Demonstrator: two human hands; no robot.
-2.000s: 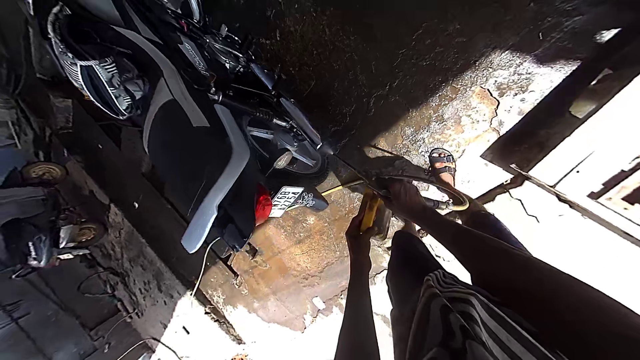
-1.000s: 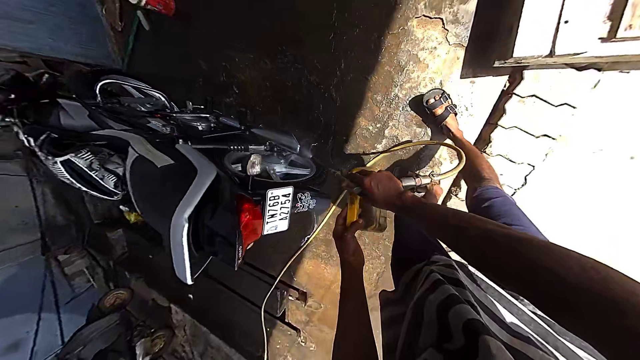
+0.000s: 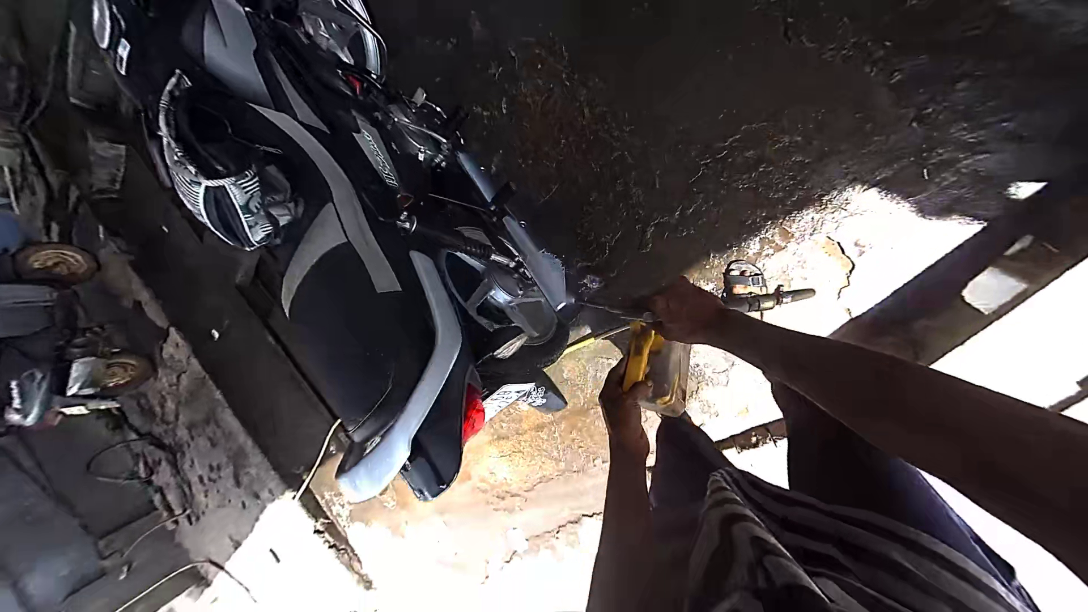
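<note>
My left hand (image 3: 625, 404) grips the yellow part of a spray tool (image 3: 643, 357), which has a clear plastic container (image 3: 671, 378) below it. My right hand (image 3: 687, 313) is closed around the tool's upper part; its fingers are in shadow. A thin dark nozzle rod (image 3: 612, 309) points from there at the motorcycle (image 3: 365, 306). A fine mist shows around the lower side and rear wheel area. Behind my right hand a dark pipe fitting (image 3: 769, 299) sticks out. A yellow hose (image 3: 595, 340) passes under the rod.
A striped helmet (image 3: 225, 200) hangs by the motorcycle's seat. The ground (image 3: 646, 170) is dark and wet beyond it, with a sunlit concrete strip nearer. My sandalled foot (image 3: 744, 276) stands at the right. Another wheeled vehicle (image 3: 55, 263) is at the left edge.
The view has turned and shifted between frames. The looped yellow hose beside my right hand, plain one second ago, is now mostly out of sight. Both hands keep their hold.
</note>
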